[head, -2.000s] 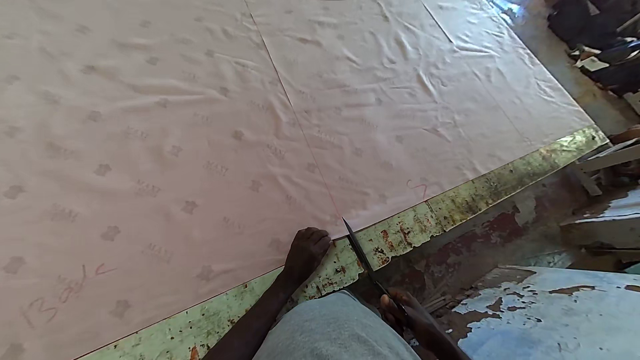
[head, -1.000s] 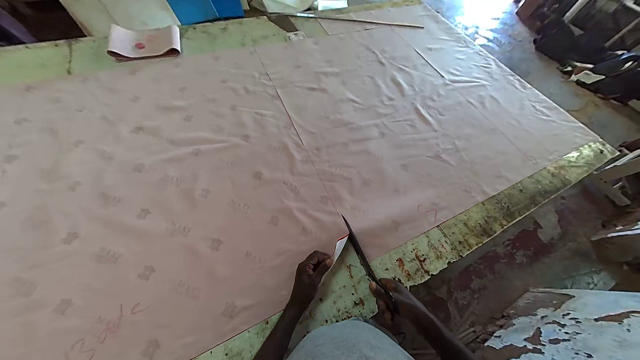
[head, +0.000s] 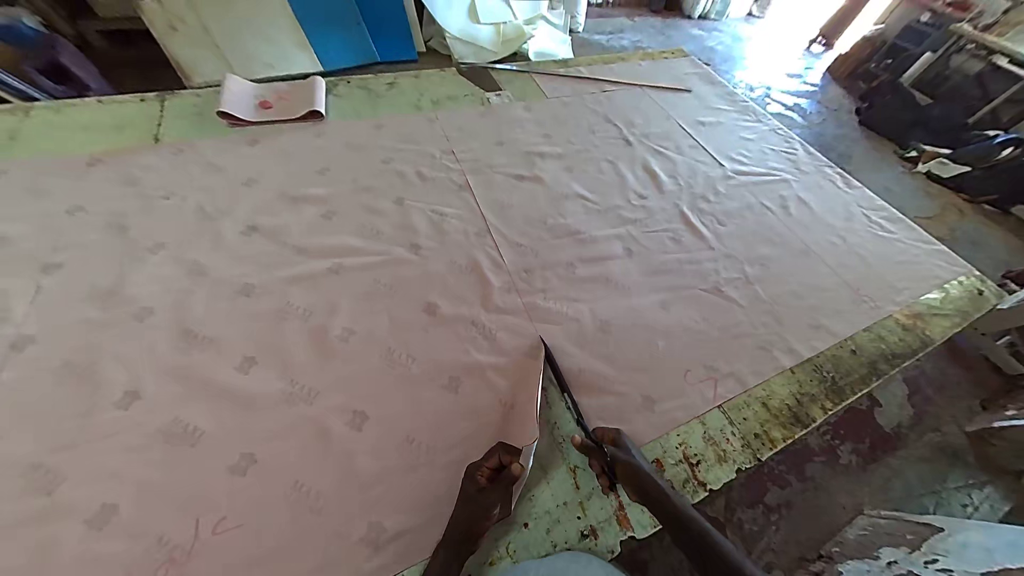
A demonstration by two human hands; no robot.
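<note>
A large sheet of pale pink material (head: 320,264), printed with small grey motifs, lies over the worktable. My left hand (head: 488,484) pinches its cut edge and lifts it a little. My right hand (head: 616,464) grips a pair of long dark shears (head: 566,388), whose tips are at the upper end of the cut. From those tips a thin red line runs up across the material. Below the cut, the stained green tabletop (head: 560,496) shows between the two parts. Red hand-drawn marks are on the material on both sides.
A folded pink piece (head: 272,100) rests on the far side of the table. A long thin rule (head: 592,78) lies across the far edge. Blue and cream boards (head: 344,32) stand behind. Dark bundles (head: 920,120) are on the right; a surface with peeling paint (head: 904,544) is at lower right.
The cut in the material has grown longer and spread open. My left hand, earlier resting at the near edge, now holds up the cut edge. The shears have moved farther into the material.
</note>
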